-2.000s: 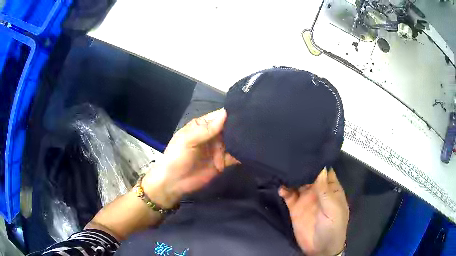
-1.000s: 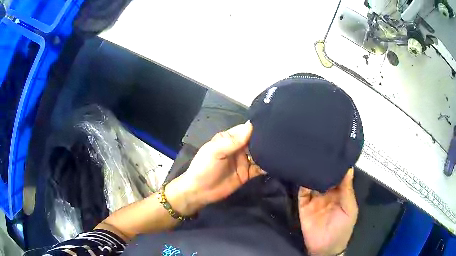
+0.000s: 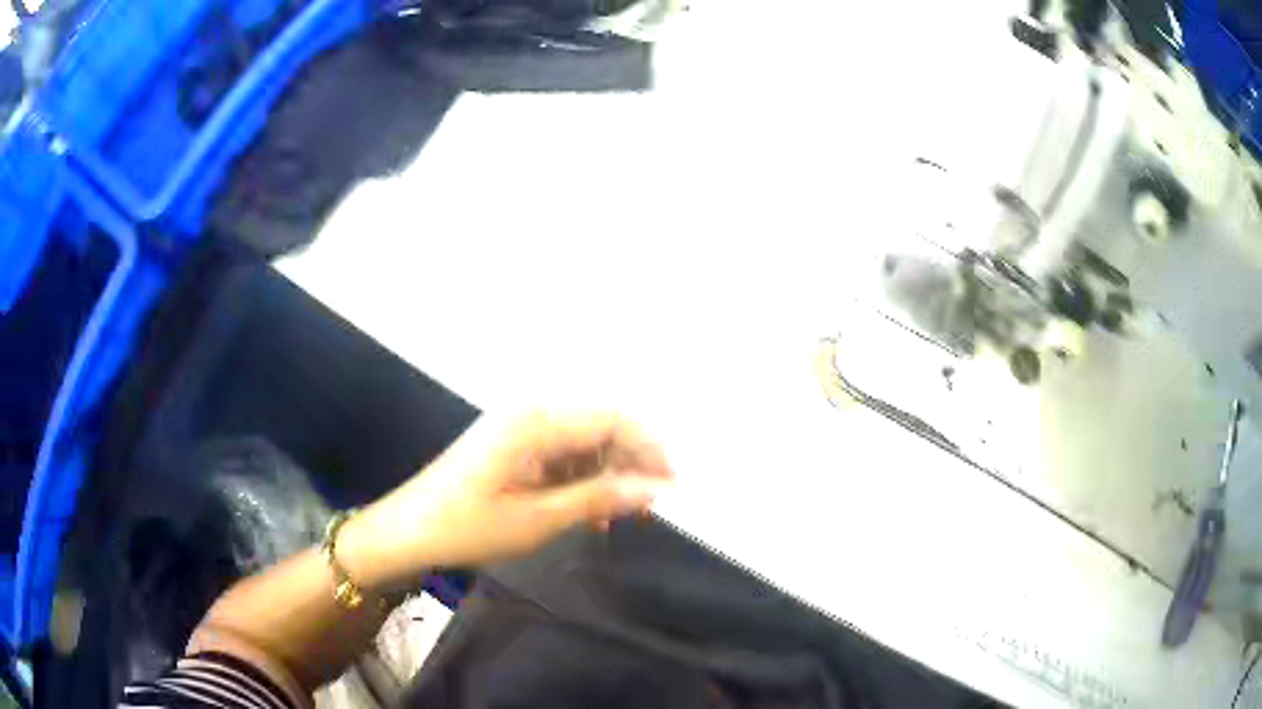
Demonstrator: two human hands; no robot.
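My left hand point(image 3: 554, 478), bare with a bracelet at the wrist, is over the front edge of the white sewing table point(image 3: 664, 319). It is slightly blurred, its fingers are curled with a gap to the thumb, and nothing shows in it. My right hand is not in view. The round black stitched piece is not in view. The sewing machine's presser foot and needle area point(image 3: 1024, 305) is at the upper right, blurred.
Black cut pieces point(image 3: 332, 166) lie at the table's far left, beside a blue plastic bin point(image 3: 83, 346). A clear plastic bag point(image 3: 263, 499) is below the table edge. A purple-handled screwdriver point(image 3: 1193, 575) lies at the right on the machine bed.
The round black piece has left both hands and the view. My left hand has moved left; my right hand has gone out of view. The view has shifted, showing more of the machine and bins.
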